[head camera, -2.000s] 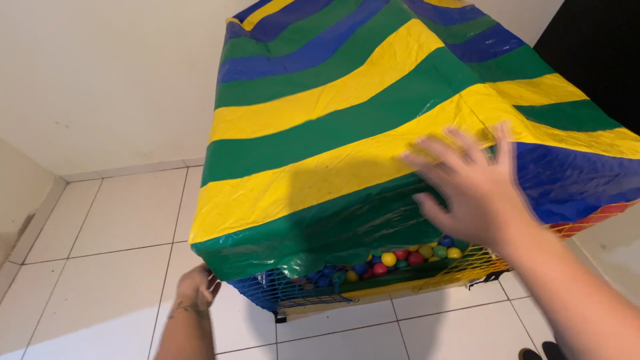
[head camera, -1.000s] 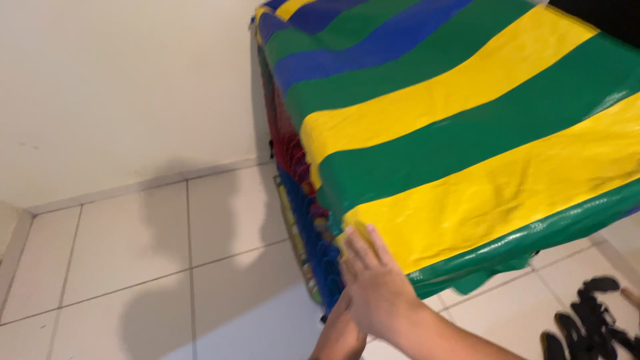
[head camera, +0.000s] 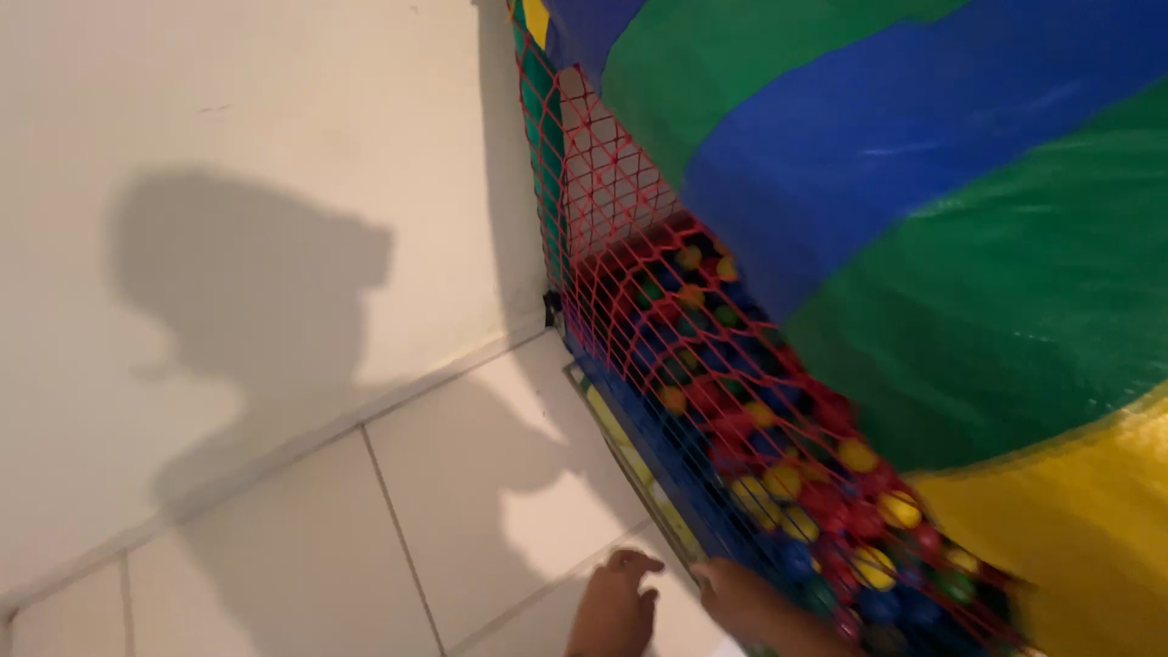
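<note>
At the bottom of the view, my left hand (head camera: 622, 598) is over the floor with curled, parted fingers and nothing visible in it. My right hand (head camera: 741, 598) is just to its right, beside the lower blue edge (head camera: 680, 465) of a netted ball pit; whether it touches or grips that edge cannot be told. Red netting (head camera: 607, 173) covers the side, and many coloured plastic balls (head camera: 826, 502) lie behind it. A green, blue, and yellow striped vinyl cover (head camera: 1004, 265) hangs over the pit at the right.
A pale wall (head camera: 274, 109) stands on the left, bearing a person's shadow. White floor tiles (head camera: 310, 538) meet its skirting (head camera: 274, 470). A flat green-and-white patterned piece (head camera: 630, 456) lies along the pit's base.
My hands have left the cover's yellow corner and are now low beside the pit's base, apart from each other. The view has swung to the netted side.
</note>
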